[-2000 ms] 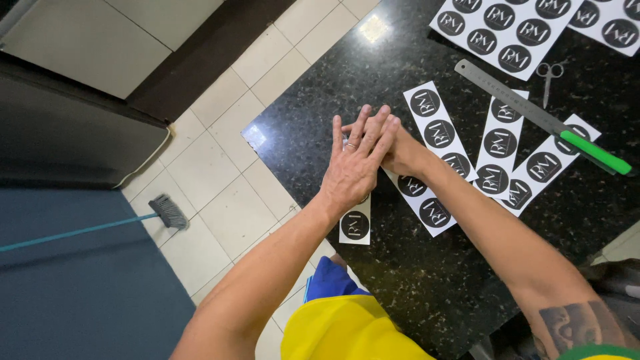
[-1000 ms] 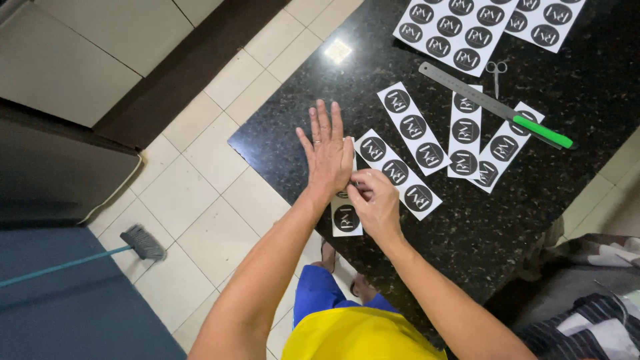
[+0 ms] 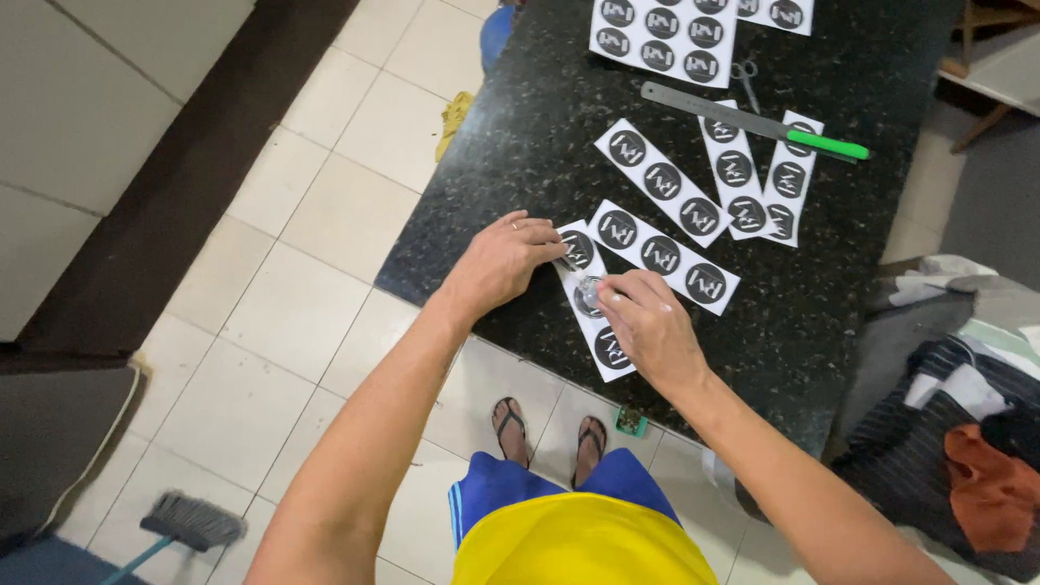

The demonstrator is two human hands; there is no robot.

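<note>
My left hand (image 3: pixel 508 258) is at the upper end of a white strip of round black stickers (image 3: pixel 612 348), its fingertips close together near the top sticker. What its fingers grip is not clear. My right hand (image 3: pixel 654 329) pinches a small, clear, shiny piece (image 3: pixel 591 290) over the strip's middle sticker. A narrow pale part of that piece points toward my left fingertips. Just right of my hands lies another sticker strip (image 3: pixel 660 255), slanted on the black speckled stone countertop (image 3: pixel 780 349). One more strip (image 3: pixel 665 182) lies above it.
A steel ruler (image 3: pixel 707 110) and a green-handled tool (image 3: pixel 829 145) lie across two more strips (image 3: pixel 735 169) (image 3: pixel 788 180). Scissors (image 3: pixel 746 81) lie beside a larger sticker sheet (image 3: pixel 662 36). Clothes (image 3: pixel 910 414) are at the right; a broom (image 3: pixel 192 520) is on the floor.
My left hand has come off its flat, spread position over the strip, showing the strip's upper stickers. The hands are now apart, with a clear piece visible between them. The view has shifted.
</note>
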